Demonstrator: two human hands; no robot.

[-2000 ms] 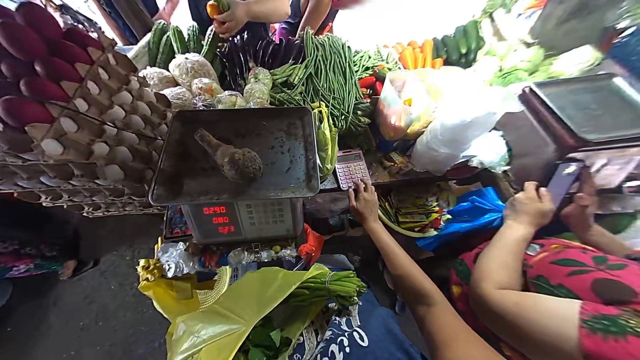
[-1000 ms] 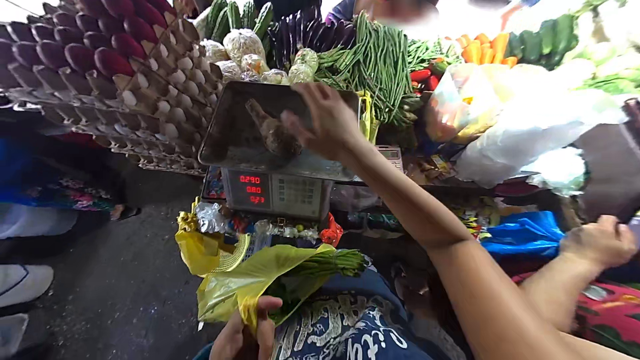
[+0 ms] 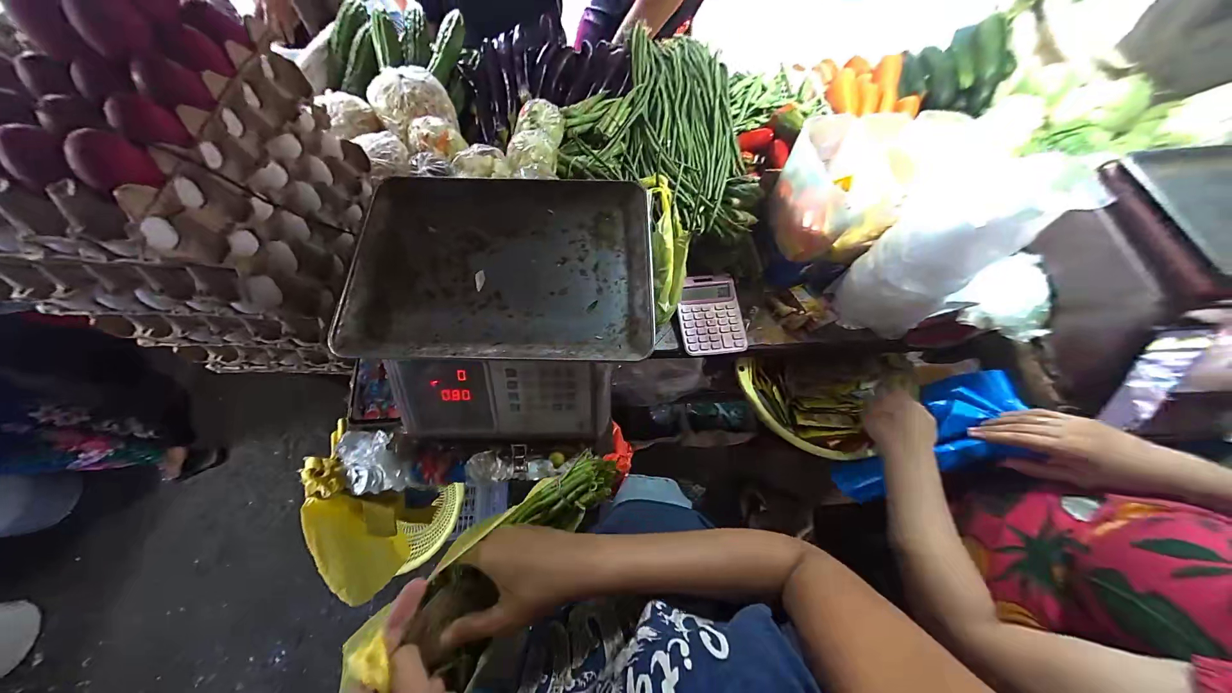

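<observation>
My left hand (image 3: 409, 640) grips the yellow plastic bag (image 3: 361, 640) at the bottom of the view. My right hand (image 3: 515, 577) is in the mouth of that bag, around a brown root vegetable (image 3: 452, 611); part of it is hidden by the hand and the bag. Long green vegetable stems (image 3: 568, 491) stick out of the bag beside my right wrist. Above them, the metal pan (image 3: 500, 269) of the digital scale (image 3: 496, 399) holds only small bits of debris, and the scale's red display is lit. A pink calculator (image 3: 712, 316) lies right of the pan.
Stacked egg trays (image 3: 279, 212) with red eggs rise at the left. Eggplants (image 3: 544, 72), long green beans (image 3: 683, 115) and bagged vegetables line the back. At the right, a co-worker's hand (image 3: 900, 421) reaches into a yellow-rimmed basket (image 3: 770, 419) beside a blue plastic bag (image 3: 962, 414).
The brown root vegetable has left the scale pan and is now at the yellow bag with my right hand. The co-worker's hand has moved to the basket.
</observation>
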